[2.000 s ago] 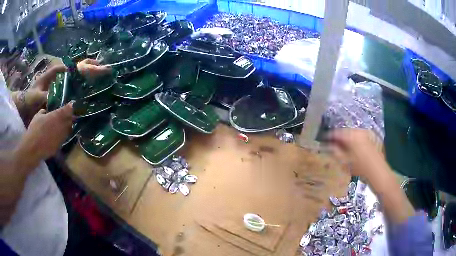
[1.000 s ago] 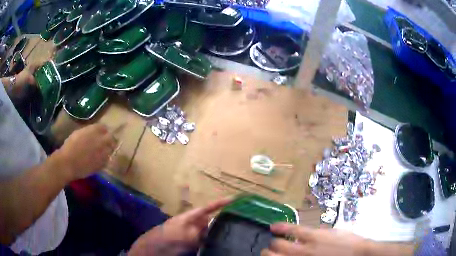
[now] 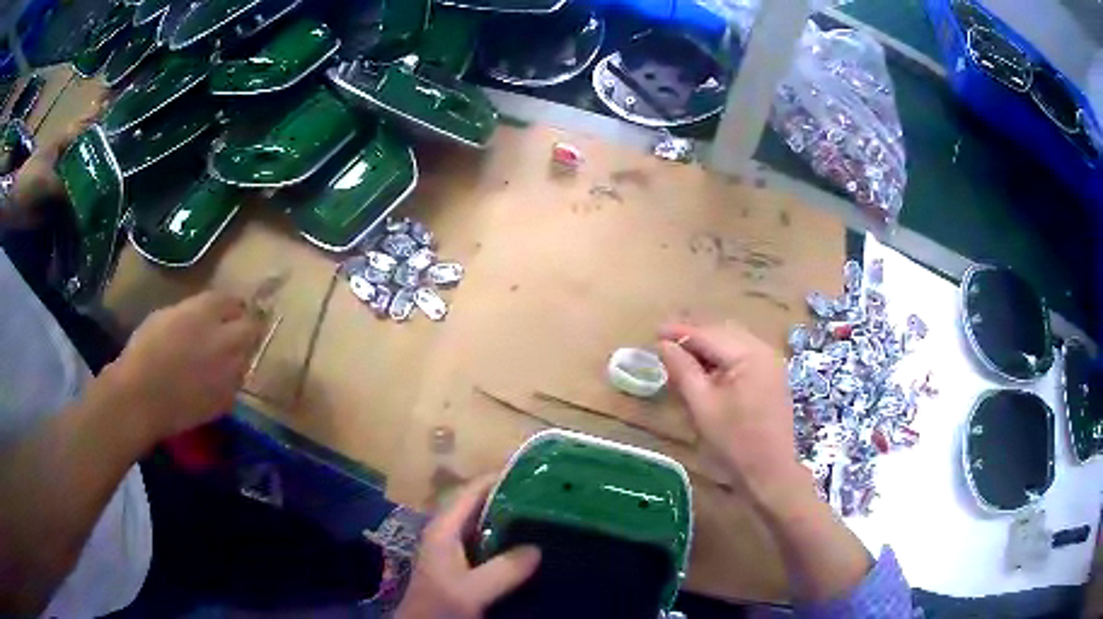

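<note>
My left hand [image 3: 466, 562] holds a glossy green housing [image 3: 593, 490] with a silver rim by its left side at the bench's front edge. The housing's green end with small holes points away from me; its dark panel is nearer me. My right hand [image 3: 732, 393] is at the right side of the small white glue cup [image 3: 636, 371], thumb and fingertips pinched together on the glue swab [image 3: 680, 342], which is mostly hidden by the fingers. The cup stands on the brown cardboard sheet [image 3: 532, 266].
Badges [image 3: 847, 381] are heaped at right, with a smaller pile [image 3: 403, 272] at left. Housings [image 3: 1010, 450] lie on the white sheet [image 3: 931, 532]. Stacked green housings [image 3: 284, 139], a metal post [image 3: 750, 91] and a badge bag [image 3: 844, 115] stand behind. Another person's hand [image 3: 194, 363] is at left.
My right hand came from the badge bag area, held the housing with my left, then let go and moved up to the glue cup, gripping the swab. The housing has tilted more upright in view.
</note>
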